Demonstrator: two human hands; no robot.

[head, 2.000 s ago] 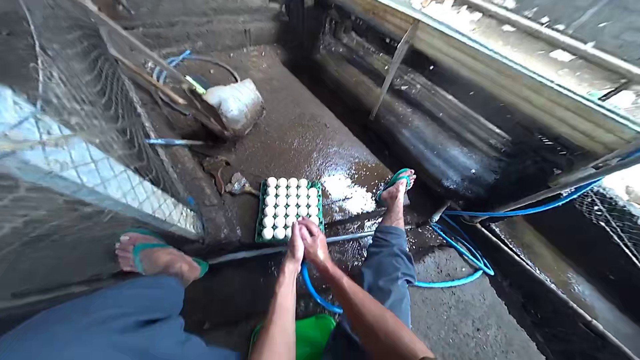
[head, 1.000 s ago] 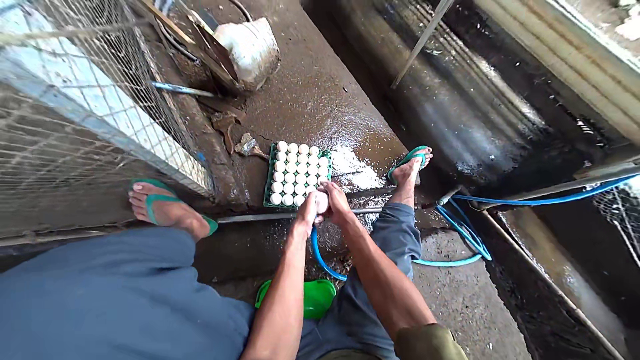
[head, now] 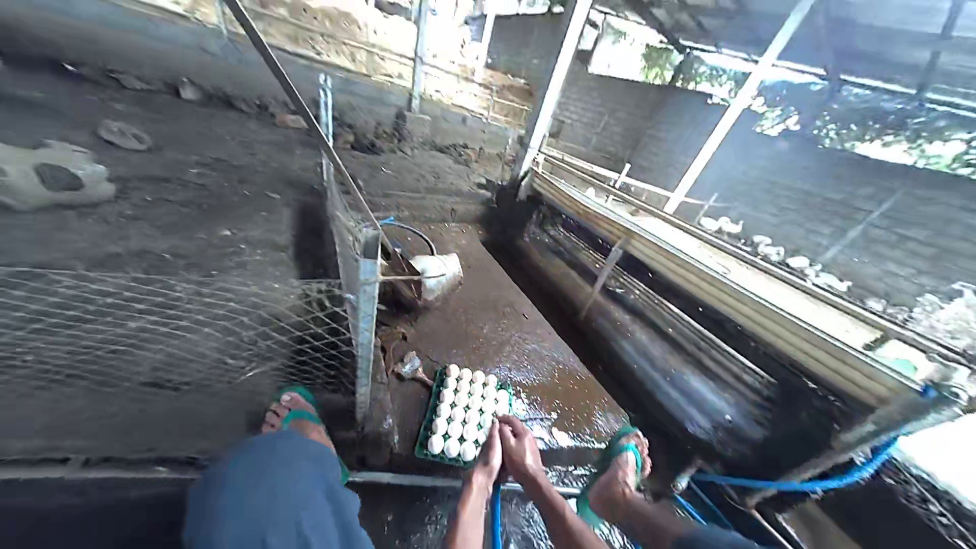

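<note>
A green plastic egg tray filled with rows of white eggs rests on the wet concrete floor in front of me. My left hand and my right hand are pressed together at the tray's near right edge. Their fingers are curled and overlap, and whatever lies between the palms is hidden. Just below the hands, a blue hose comes into sight and runs down to the bottom edge of the view.
A wire mesh fence with a pale post stands left. Beyond the tray lies a dirty white container. A dark trough runs along the right, with white birds behind it. Another blue hose crosses at right.
The view has tilted up to show more of the shed. One second ago an egg showed between my hands; now it cannot be seen. The hands remain together beside the tray.
</note>
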